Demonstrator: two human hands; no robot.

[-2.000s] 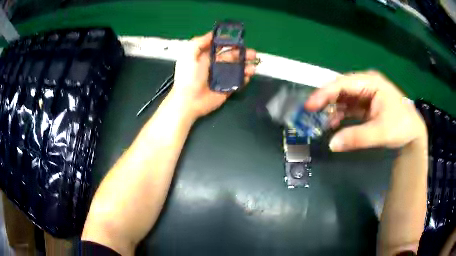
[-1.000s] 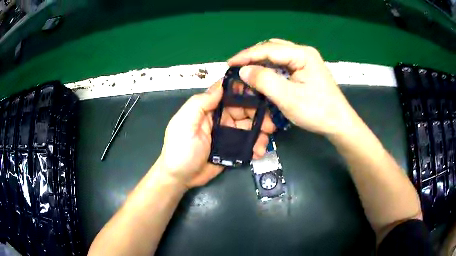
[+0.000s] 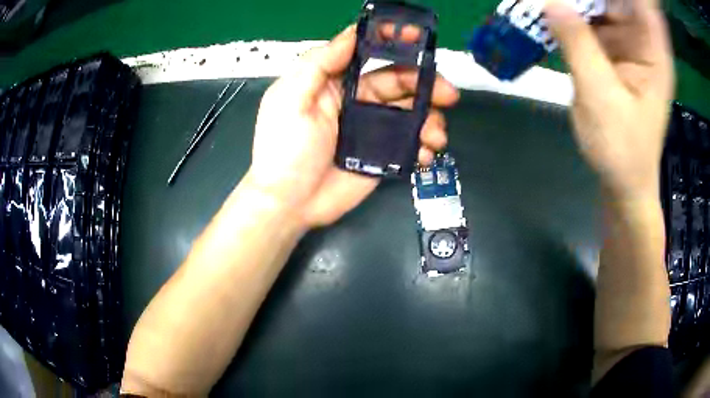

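Note:
My left hand [image 3: 300, 148] holds a black phone housing [image 3: 381, 132] upright, near the white rail; my fingers show through its window openings. My right hand [image 3: 619, 93], slightly blurred and partly cut off at the top edge, holds a blue main board [image 3: 507, 48] with a white keypad area, to the right of the housing and apart from it. A spare board [image 3: 441, 210] lies on the mat below the housing, with a silver shield and a dark round part facing up.
Tweezers [image 3: 204, 134] lie on the dark green mat [image 3: 350, 326] at the left. Glossy black trays [image 3: 58, 194] are stacked at the left, and more trays [image 3: 689, 210] stand at the right edge. Beyond the white rail [image 3: 210, 61] runs the green belt [image 3: 195, 23].
My right hand has moved away from the housing, up and to the right, with the main board. The housing now sits higher in view, apart from the board.

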